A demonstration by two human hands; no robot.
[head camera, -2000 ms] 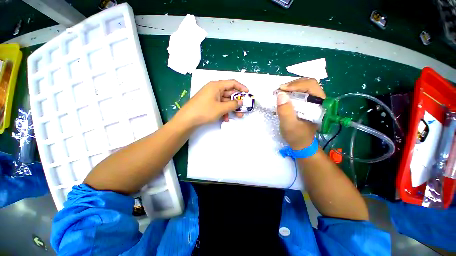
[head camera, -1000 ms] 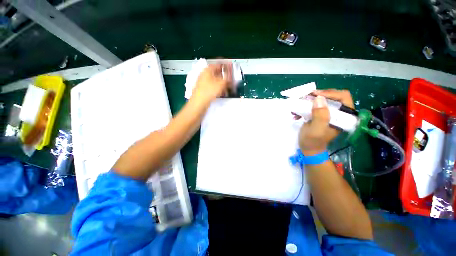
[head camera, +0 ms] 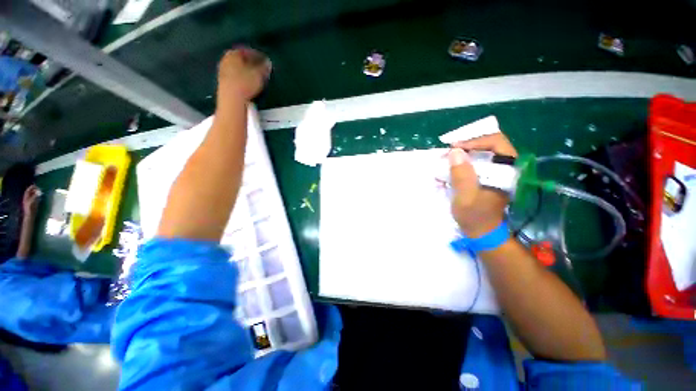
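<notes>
My right hand (head camera: 477,187) holds the dispensing syringe (head camera: 494,174) like a pen over the right edge of the white work mat (head camera: 393,237). The syringe has a bright green adapter (head camera: 526,183) and a clear looped air hose. A blue strap is on my right wrist. My left hand (head camera: 244,70) is stretched out over the dark green conveyor belt, beyond the pale rail. It is blurred, and I cannot tell whether anything is in its fingers. On the belt to its right lies a small electronic module (head camera: 374,64).
A white blister tray (head camera: 278,252) lies under my left arm, with one module in a near pocket. More modules (head camera: 465,50) lie on the belt. Wiping paper (head camera: 314,134) is beyond the mat. A red parts bin (head camera: 662,229) is far right, a yellow bin (head camera: 114,195) far left, beside another person's hand.
My left hand has moved from over the mat, past the wiping paper, to the belt at upper left. The module it held over the mat is no longer seen there. My right hand still holds the syringe.
</notes>
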